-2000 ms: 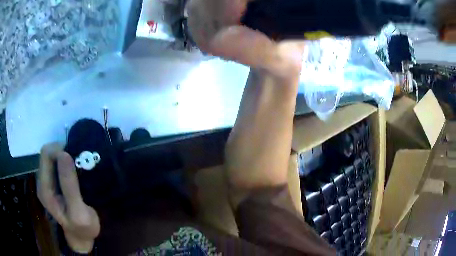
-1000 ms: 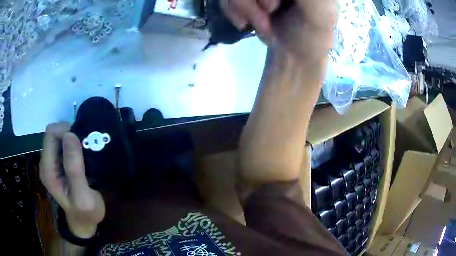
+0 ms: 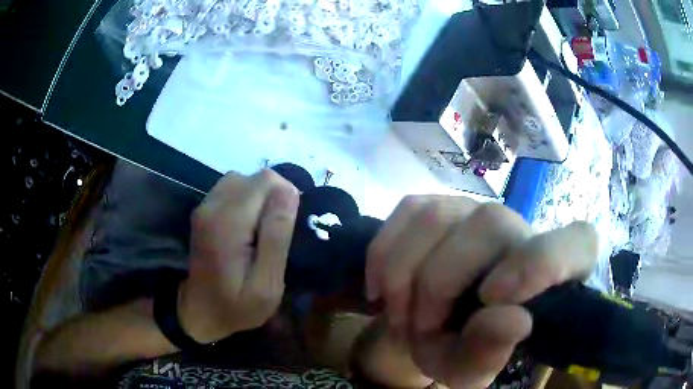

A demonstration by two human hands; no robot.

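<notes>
My left hand grips the black housing over my lap at the bench edge. A small white plate lies on the housing's face, partly crossed by something dark. My right hand is closed around the black electric screwdriver, which lies nearly sideways with its yellow-marked body to the right. Its front end points towards the housing; whether the tip touches a screw cannot be told. Thin lead wires stick up behind the housing.
A white board lies behind the housing. A large heap of small white plates is at the back. The screw feeder stands behind my right hand, with a blue tray of white parts beside it. A black cord crosses upper right. Loose black parts lie lower left.
My right hand has come down from the top, bringing the screwdriver to the housing. The view has shifted, showing more of the feeder and heap. The left hand still holds the housing.
</notes>
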